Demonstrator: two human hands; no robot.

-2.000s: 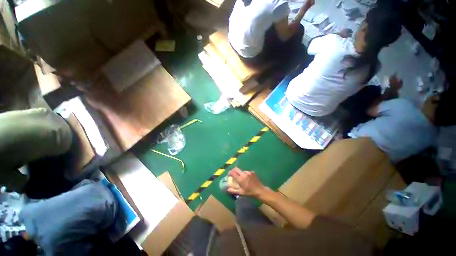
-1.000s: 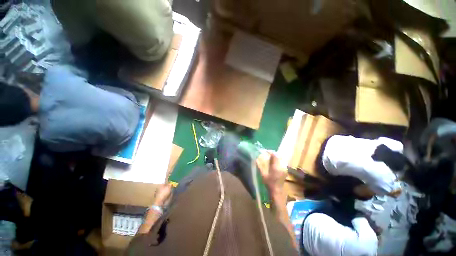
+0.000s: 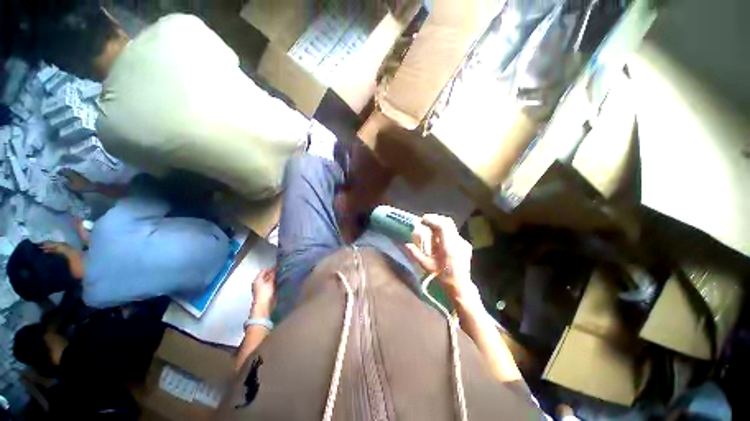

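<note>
A pale green flask (image 3: 393, 222) with dark lettering on its side lies nearly level in front of my body. My right hand (image 3: 440, 247) is closed around the flask's right end and covers that end, so its lid cannot be made out. My left hand (image 3: 263, 289) hangs low beside my left thigh, with a band at the wrist. It touches nothing that I can see, and its fingers are too small and blurred to read.
Several people sit working on the left, one in a pale green shirt (image 3: 189, 107) close by. An open carton of white boxes (image 3: 152, 374) stands at lower left. Opened cartons (image 3: 411, 70) stand ahead, and more cardboard (image 3: 596, 362) lies at right.
My view has swung and moved forward past the taped floor. The flask has come up into clearer sight in my right hand. My left hand stays low at my side.
</note>
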